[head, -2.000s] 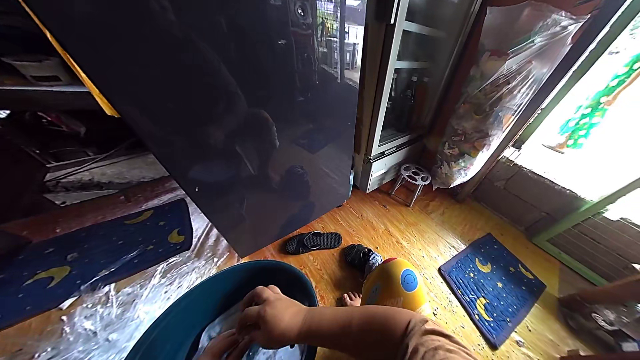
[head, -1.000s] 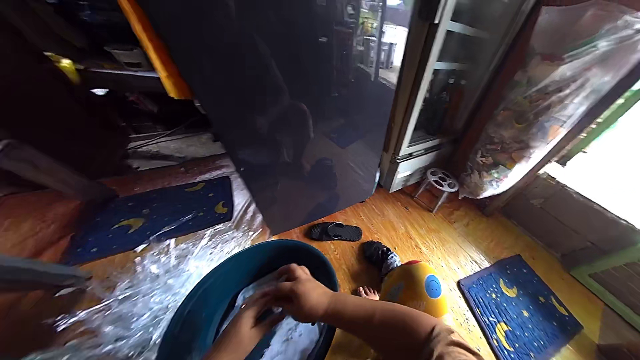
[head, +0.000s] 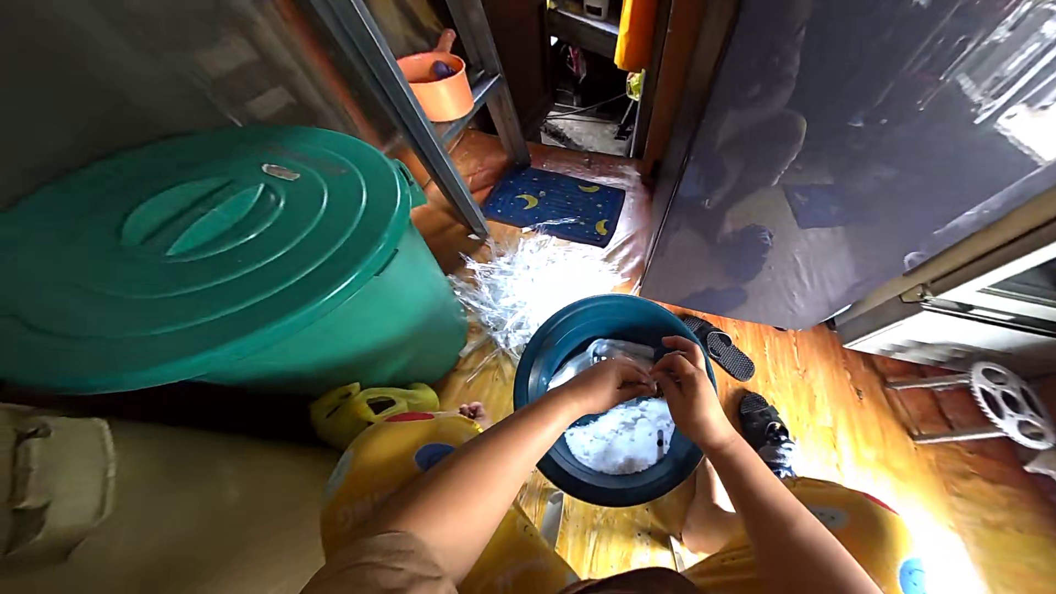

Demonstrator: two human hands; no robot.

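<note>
My left hand [head: 612, 384] and my right hand [head: 686, 388] meet fingertip to fingertip above a dark teal plastic basin [head: 615, 492]. Something small seems pinched between them, too small to name. In the basin lie a white, powdery or fluffy mass [head: 619, 441] and a clear plastic bag or sheet [head: 606, 353], partly behind my fingers. A pile of shiny clear plastic strips [head: 540, 285] lies on the floor just beyond the basin.
At left stands a large green lidded bin [head: 330, 322]. A metal ladder [head: 429, 148] holds an orange dipper [head: 445, 97]. Black slippers [head: 726, 351], a blue moon-patterned mat [head: 557, 202], a yellow plastic bag [head: 371, 408] and a round-topped metal stool [head: 1011, 404] are around.
The view has swung left, bringing the green bin and ladder into sight. My hands, earlier close together low in the basin, now show with fingertips meeting above its contents.
</note>
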